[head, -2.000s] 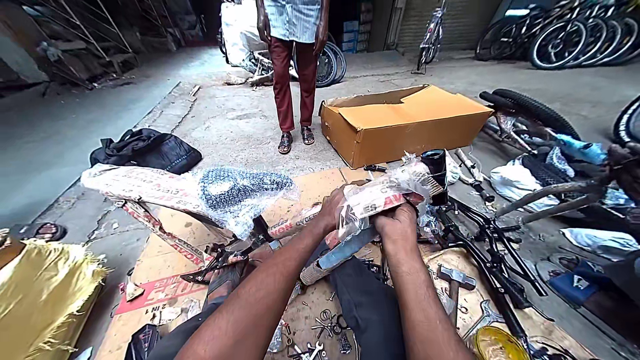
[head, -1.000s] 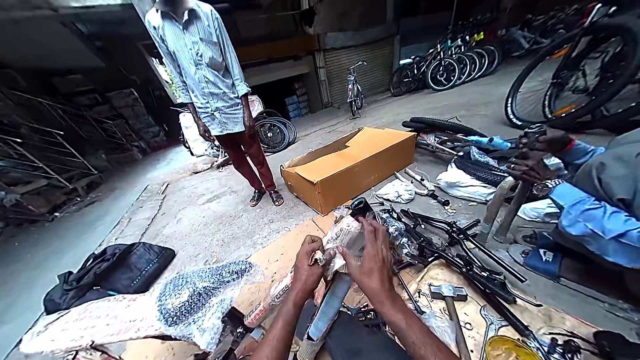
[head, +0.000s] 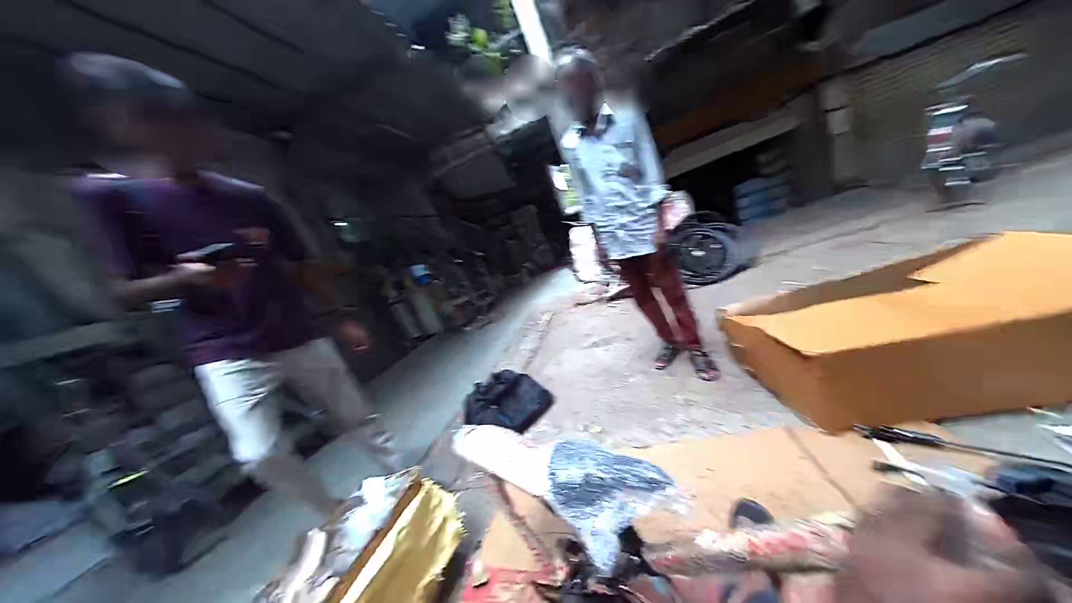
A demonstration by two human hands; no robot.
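Note:
At the lower right, a blurred bare hand (head: 930, 548) lies by the right end of a wrapped bicycle frame tube (head: 762, 544). Which of my hands it is, and whether its fingers grip the tube, cannot be told. No second hand can be made out. Left of it, bubble wrap (head: 599, 494) covers part of the frame's long white-wrapped piece (head: 502, 456). Flat cardboard (head: 729, 469) lies under these parts. Dark bicycle parts (head: 1038, 511) are at the right edge, beside the hand.
An open cardboard box (head: 938, 368) stands at the right. One person (head: 620, 193) stands beyond the work; another person (head: 243, 276) is at the left. A black bag (head: 507, 400) lies on the ground. A yellow-covered box (head: 406, 544) stands at lower left.
The view has swung far to the left. A person at the left has come into view. Both hands were at the wrapped tube earlier; now only one blurred hand shows.

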